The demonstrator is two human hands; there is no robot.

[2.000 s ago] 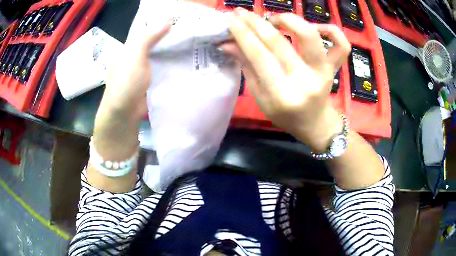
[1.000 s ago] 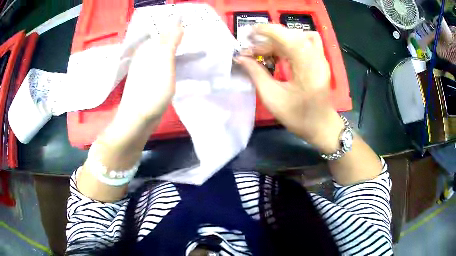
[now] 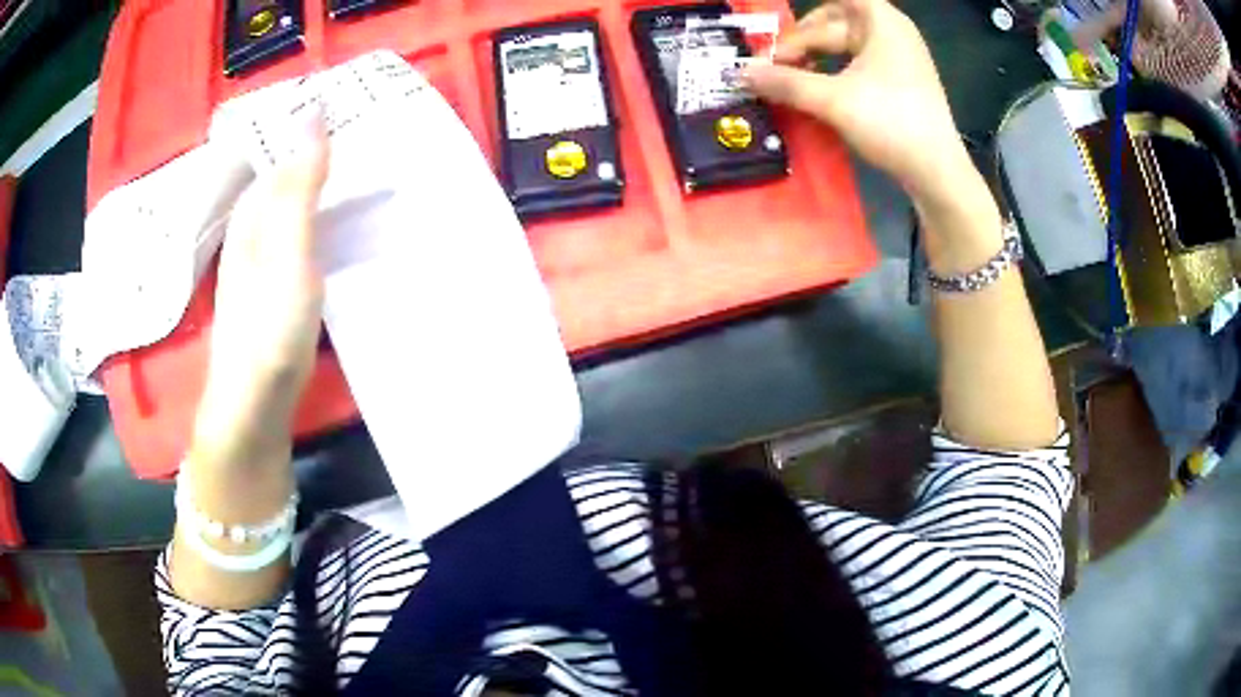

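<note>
My left hand [image 3: 259, 306] holds the long white label strip [image 3: 442, 327], which hangs down toward my lap and trails left to the label roll [image 3: 38, 368]. My right hand [image 3: 871, 89] pinches a label [image 3: 735, 41] by its right end, over the upper part of a black unit [image 3: 710, 143] in the red blister tray [image 3: 681, 279]. A round gold sticker [image 3: 735, 132] is near that unit's lower end. Another black unit [image 3: 558, 116] to its left has a white label on its face and a gold sticker. Whether the pinched label touches the unit is hard to tell.
More black units [image 3: 263, 27] sit at the tray's upper left. A grey-white flat item [image 3: 1055, 177] and a gold and black object [image 3: 1170, 191] lie at the right, with a blue cord [image 3: 1123, 164]. Another person's hand [image 3: 1157, 21] shows at the upper right.
My right hand has moved away from the strip to the right, over a unit, with a label in its fingertips. My left hand keeps the strip. The view has shifted, so the tray appears further left.
</note>
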